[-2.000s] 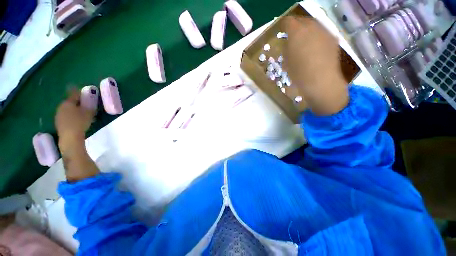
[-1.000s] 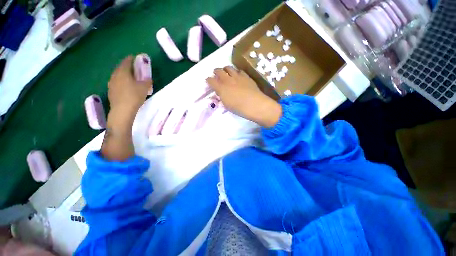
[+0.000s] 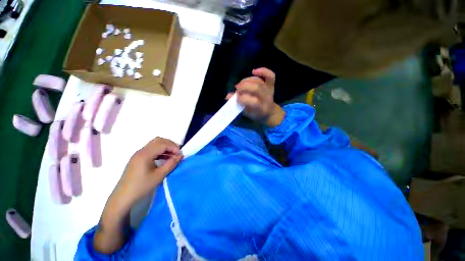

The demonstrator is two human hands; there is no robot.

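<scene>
A white strip is stretched slantwise between my two bare hands, over my lap at the table's edge. My left hand pinches its lower end between thumb and fingers. My right hand holds its upper end, with the fingers curled round it. Several pale pink devices lie grouped on the white table to the left of my left hand. Small dark windows show at the ends of some. The marks on the strip, if any, cannot be made out.
An open brown cardboard box with scattered small white pieces stands at the table's far end. More pink devices lie on the green belt at left. Clear plastic trays show at the top. Floor shows at right.
The view has swung to the right. My left hand has left the device on the belt and my right hand has left the table. Both now hold the white strip. More pink devices stand on the table.
</scene>
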